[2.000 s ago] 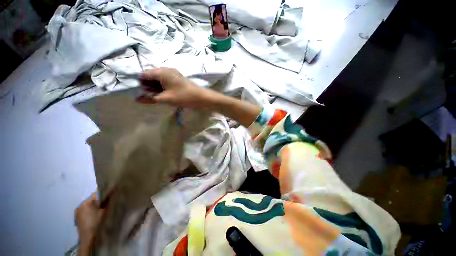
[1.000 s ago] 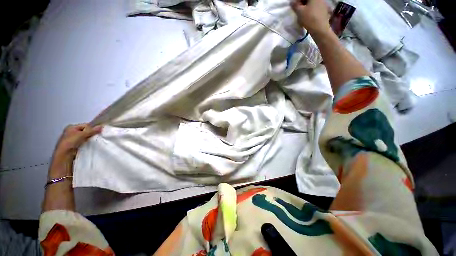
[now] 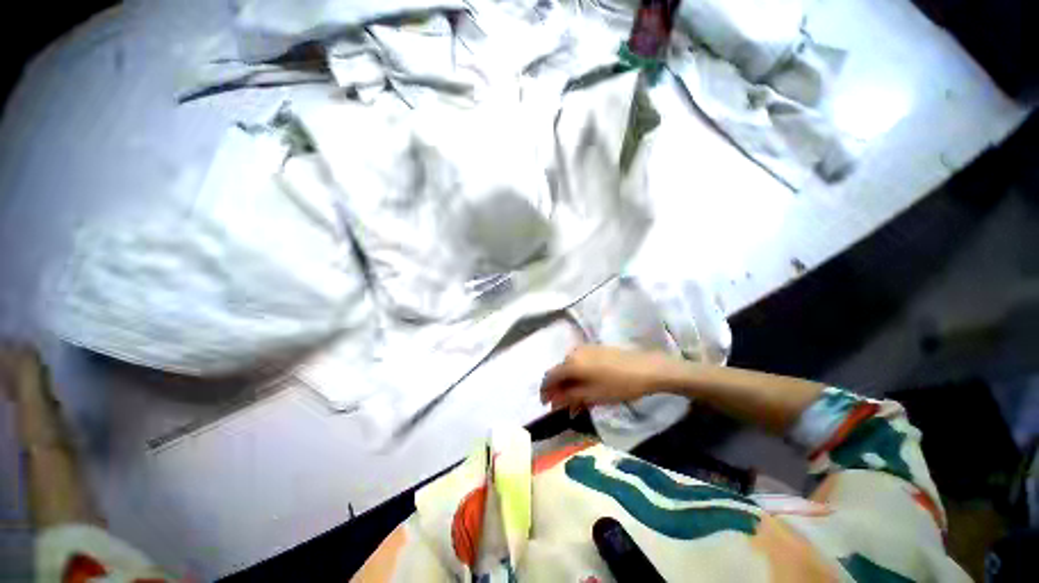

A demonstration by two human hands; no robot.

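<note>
A large pale garment [image 3: 422, 262] lies spread and partly billowed across the table in front of me, its left part blurred. My right hand [image 3: 590, 378] is at its near edge, right of centre, fingers curled down; whether it grips cloth or a small tool is hidden. My left hand [image 3: 25, 382] is at the far left rim of the picture, blurred and partly cut off, close to the garment's left end; I cannot tell if it holds the cloth.
More pale cloth [image 3: 387, 51] lies along the far side, and another piece [image 3: 746, 91] lies at the far right. A dark red item [image 3: 652, 29] stands in a green holder [image 3: 638, 59] at the back. The table's dark edge runs along the near and right sides.
The garment, stretched diagonally between both hands a second ago, is now spread wide. My right hand has come down from the far side to the near edge. My left hand has moved further left.
</note>
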